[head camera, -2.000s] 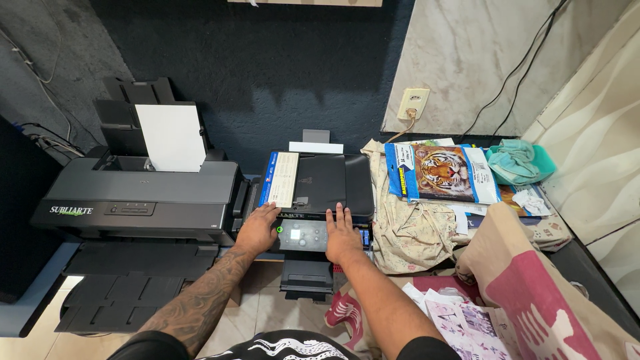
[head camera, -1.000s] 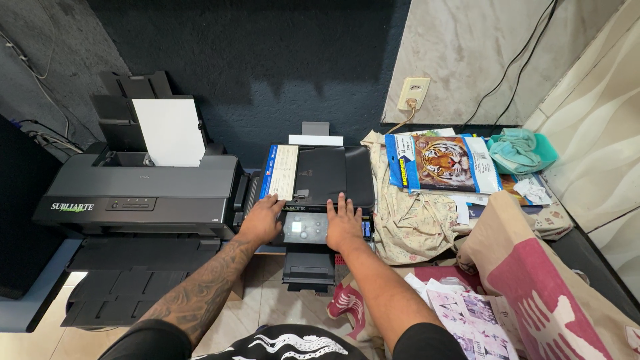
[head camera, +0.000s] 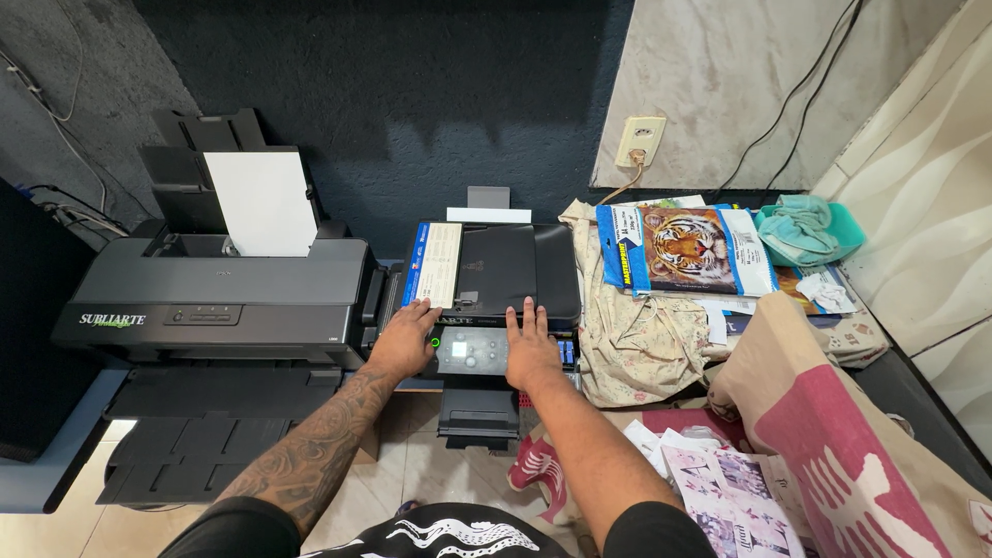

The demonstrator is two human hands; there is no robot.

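Observation:
A black multifunction printer (head camera: 496,271) stands in front of me with its lid closed. My left hand (head camera: 403,341) rests with spread fingers on its front left corner, by the lower end of a label strip (head camera: 432,265) on the lid. My right hand (head camera: 533,345) lies flat, fingers apart, on the front right part, beside the control panel (head camera: 470,352) with its small lit screen. Neither hand holds anything. White paper (head camera: 488,215) stands in the rear feed, and the output tray (head camera: 478,415) extends below the panel.
At left stands a larger Epson printer (head camera: 225,287) with white paper (head camera: 263,203) in its rear support. On the right are a photo paper pack (head camera: 686,249) with a tiger, floral cloth (head camera: 635,349), a teal basket (head camera: 849,231), printed sheets (head camera: 728,496) and a wall outlet (head camera: 641,141) with a plug.

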